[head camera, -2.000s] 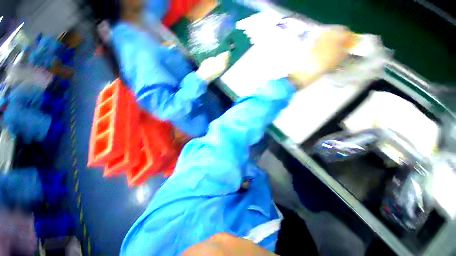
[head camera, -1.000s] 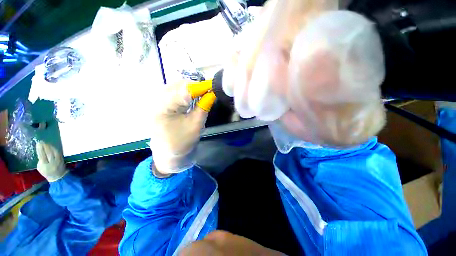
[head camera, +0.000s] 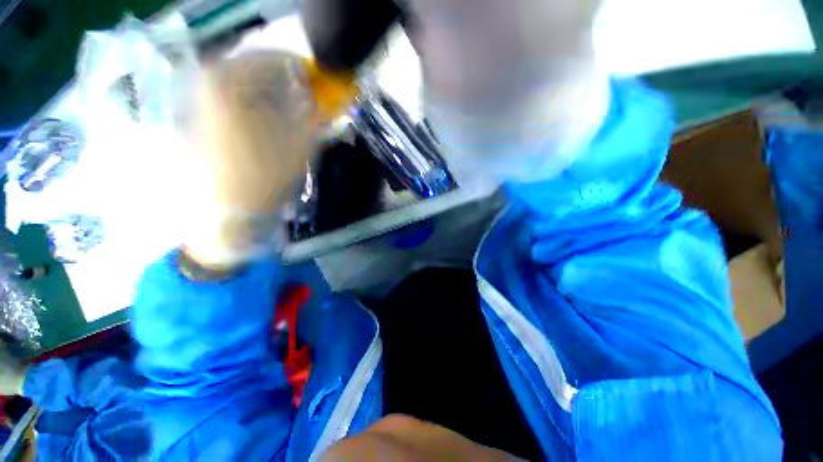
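My left hand (head camera: 257, 135), in a whitish glove, is blurred over the tray's left side. Its yellow finger cots (head camera: 332, 92) are at the lower end of a thick black electric screwdriver (head camera: 350, 32), cut off by the top edge. Whether they pinch anything cannot be told. My right hand (head camera: 510, 77), gloved and strongly blurred, is at the screwdriver's right and seems to hold it; its fingers are unclear. A clear, glossy lamp body (head camera: 397, 140) lies between my hands on the fixture tray (head camera: 388, 221). The black pad (head camera: 347, 185) shows beside it.
A white work sheet (head camera: 113, 280) lies at left with a clear shell (head camera: 45, 155) and crinkled plastic (head camera: 135, 72). Another white sheet (head camera: 704, 36) is at upper right. An open cardboard box (head camera: 753, 289) stands below at right. Another person's blue sleeve (head camera: 77, 392) is at lower left.
The view has shifted and swung. My left hand and the black screwdriver appear farther up and left in the picture. More of the clear lamp body shows between my hands.
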